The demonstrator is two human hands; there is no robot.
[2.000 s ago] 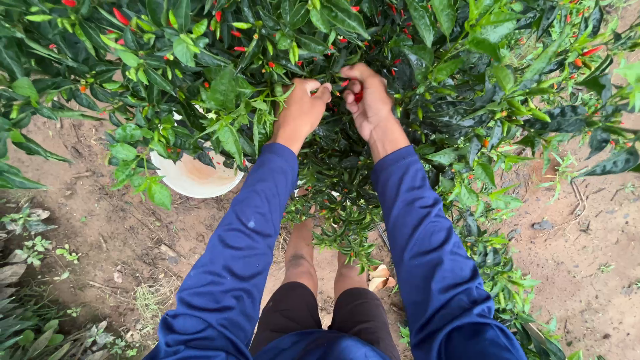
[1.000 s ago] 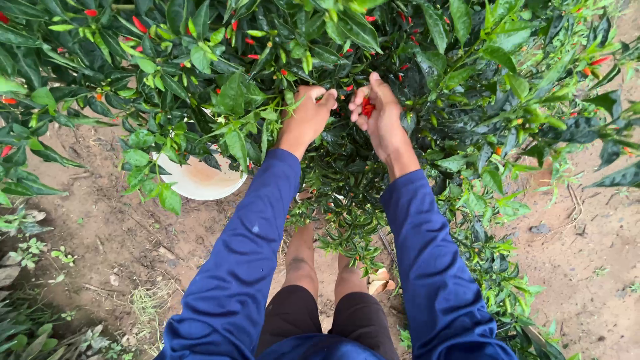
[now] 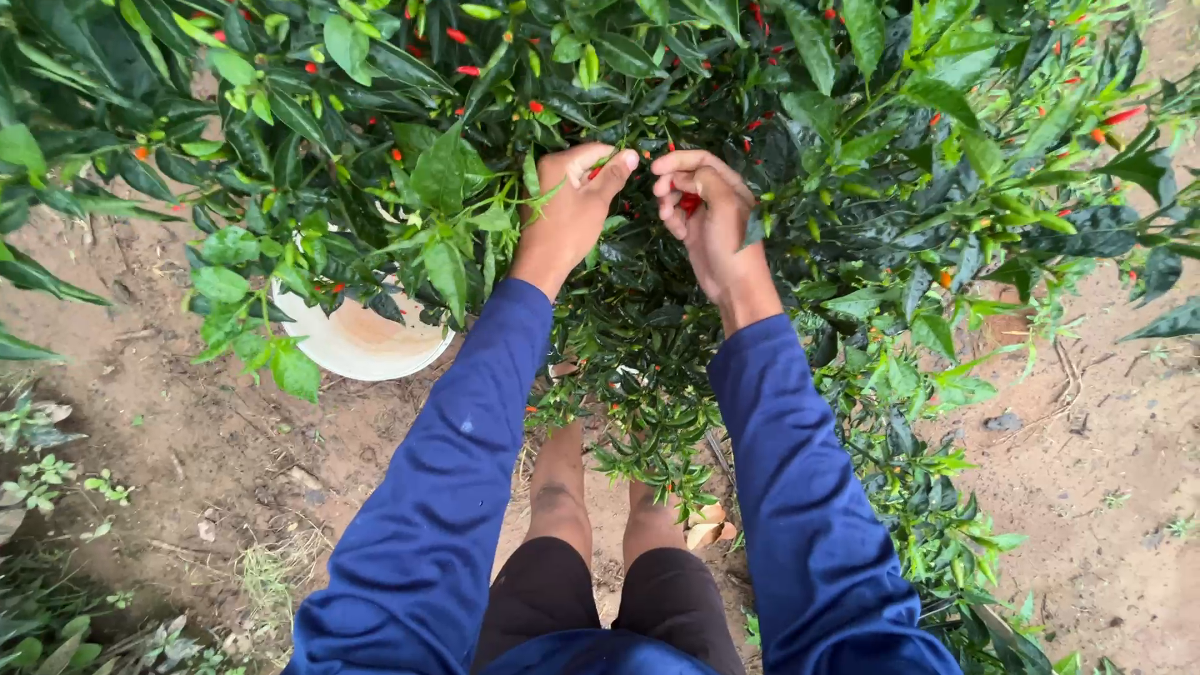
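Both of my hands are among the leaves of a chili pepper plant (image 3: 441, 178) that bears red, orange and green chilies. My left hand (image 3: 577, 202) has its thumb and fingers closed around a stem, with a small red chili (image 3: 596, 172) at the fingertips. Just to the right, my right hand (image 3: 712, 216) is cupped around several red chilies (image 3: 690, 202) in the palm, its thumb and index finger pointing toward the left hand. The two hands are close but apart. A white basin (image 3: 375, 352) stands on the ground at lower left, partly hidden by leaves.
Bare brown soil (image 3: 225, 450) lies on both sides, with small weeds (image 3: 47, 478) at the left. My bare legs (image 3: 560, 487) stand beneath the plant. Dry leaves (image 3: 708, 530) lie beside them. More chili branches (image 3: 919, 506) run down the right side.
My right hand has turned from its more open, palm-up pose of a second ago, and its fingertips are nearer my left hand. The red chilies remain in its palm.
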